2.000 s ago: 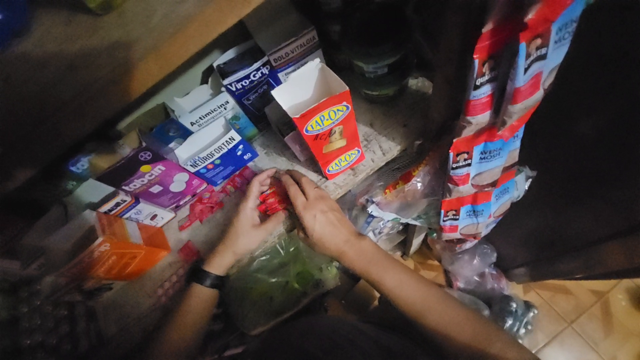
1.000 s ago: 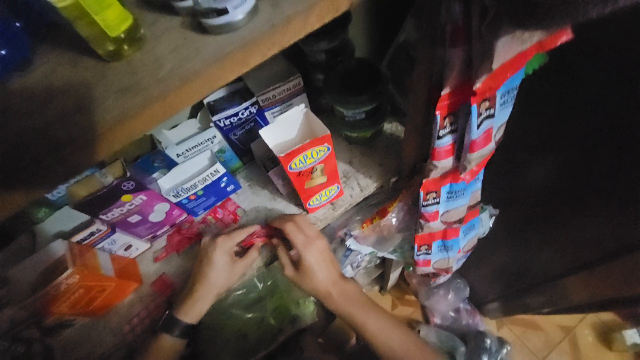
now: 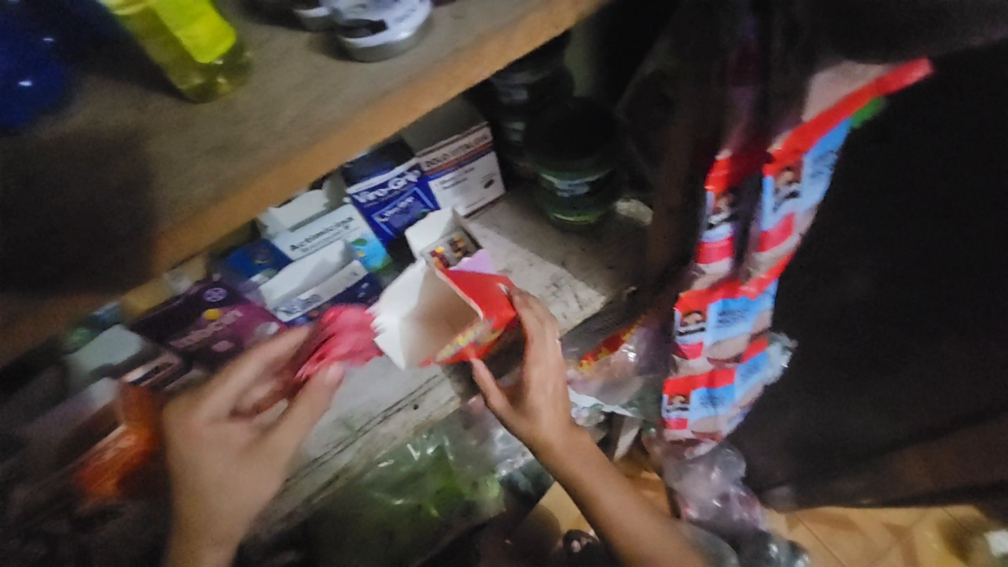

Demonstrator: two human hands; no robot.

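My left hand (image 3: 244,425) pinches a bunch of red packets (image 3: 339,342) between thumb and fingers, blurred by motion. Just right of them, my right hand (image 3: 524,362) grips a red cardboard box (image 3: 488,303), tilted with its white open mouth toward the packets. I cannot see what is inside the box. Behind it stands a small open box (image 3: 449,236) with patterned contents. Medicine boxes line the shelf behind my hands, among them a blue Viro-Grip box (image 3: 392,201) and a purple Tabcin box (image 3: 209,323).
A wooden shelf (image 3: 307,165) overhangs the boxes and bears a yellow bottle (image 3: 193,47) and a white-lidded jar (image 3: 382,27). Dark jars (image 3: 575,169) stand at the back. Quaker packets (image 3: 717,331) hang at the right. A green plastic bag (image 3: 409,488) lies below my hands.
The red box, standing upright on the shelf before, is now tilted in my right hand. My hands, together at the red packets earlier, are apart, with the packets in my left.
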